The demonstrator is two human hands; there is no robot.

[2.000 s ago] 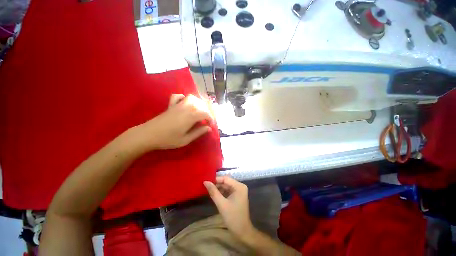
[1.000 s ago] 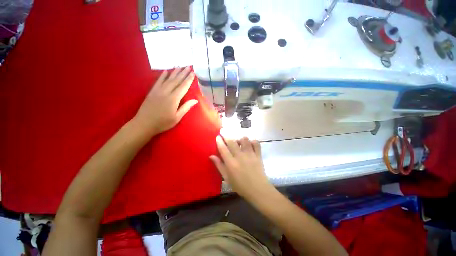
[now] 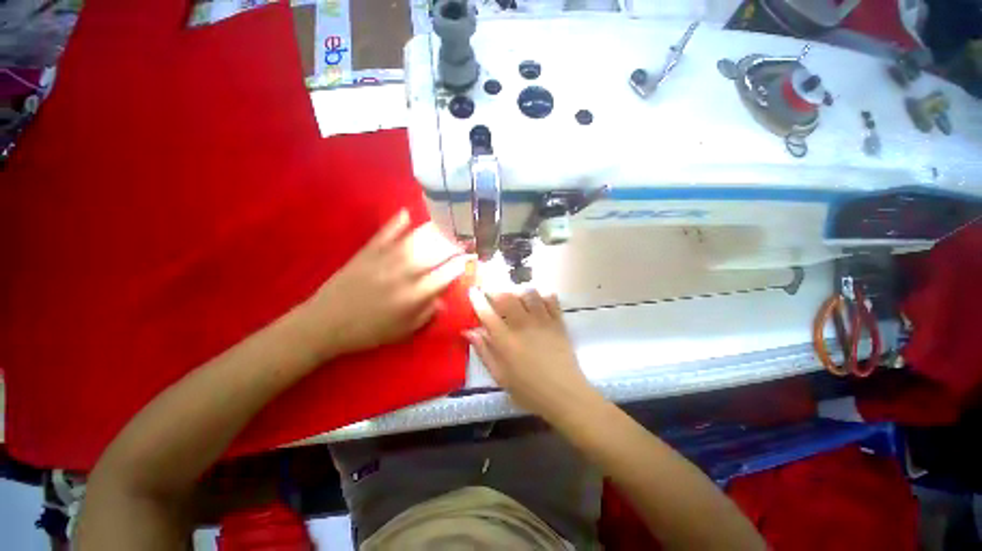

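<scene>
The red garment panel (image 3: 205, 248) lies spread flat left of the sewing machine (image 3: 689, 140), its right edge at the lit needle area. My left hand (image 3: 393, 282) lies on the panel, fingers bent, fingertips close to the needle. My right hand (image 3: 522, 339) is at the panel's right edge just below the needle, with thumb and index fingertips at the cloth edge. Whether either hand pinches the cloth is unclear. The bright glow of the lamp (image 3: 490, 264) hides the needle and presser foot.
Orange-handled scissors (image 3: 847, 331) hang at the machine's right. Cardboard with printed tape (image 3: 379, 41) lies behind the panel. Below the table edge are a folded red stack (image 3: 264, 527), my lap (image 3: 463, 484), a blue plastic piece (image 3: 775, 447) and a red heap (image 3: 851, 504).
My left hand has moved from the panel's upper edge down and right to the needle area. My right hand came up from the table edge and stays near the needle. The panel has shifted slightly.
</scene>
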